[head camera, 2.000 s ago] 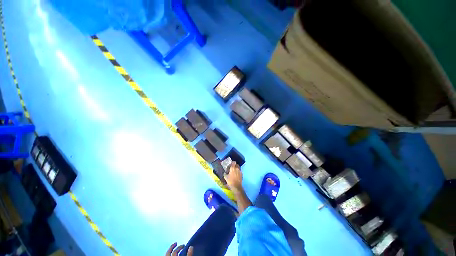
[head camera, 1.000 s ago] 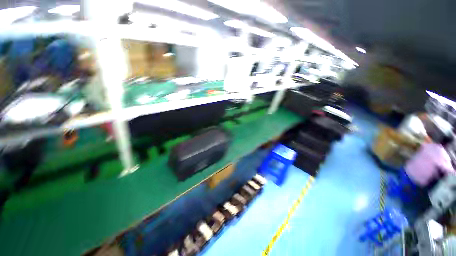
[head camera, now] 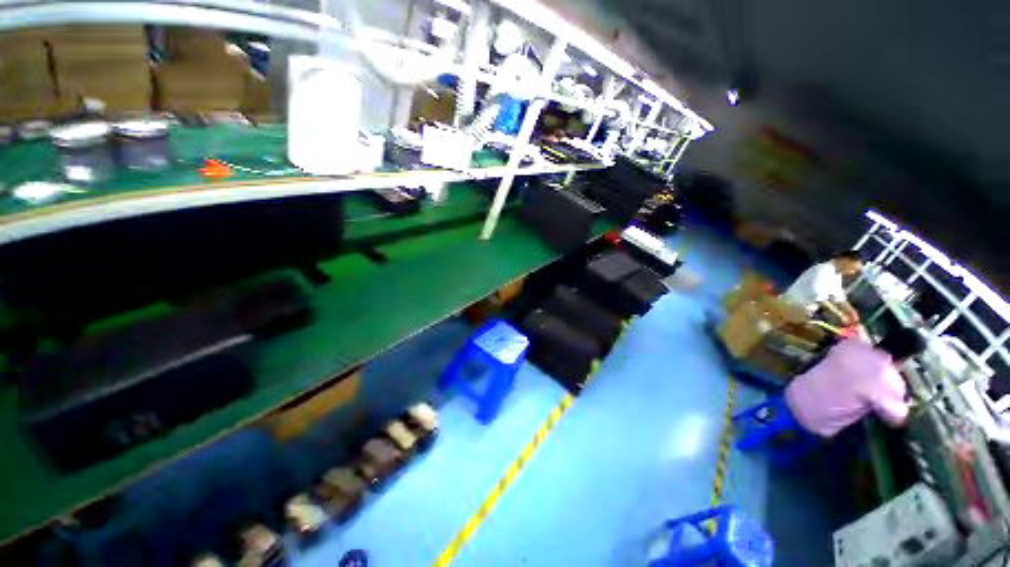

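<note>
Neither of my hands is in the picture. Nearest in front of me is a long green bench (head camera: 332, 332). A long dark block or case (head camera: 138, 388) lies on its near left part, with a ribbed-looking dark piece behind it; details are blurred. A row of brown and grey blocks (head camera: 341, 487) stands on the blue floor along the bench.
A blue stool (head camera: 487, 363) stands beside the bench, with black crates (head camera: 576, 332) beyond it. Another blue stool (head camera: 714, 538) is at the bottom right. Two people sit at the right-hand line near cardboard boxes (head camera: 770, 332). A white-edged shelf (head camera: 255, 199) overhangs the bench.
The view has swung up from the floor, where a hand held a small block, to the bench and aisle. The near stool and dark case now appear larger and further left.
</note>
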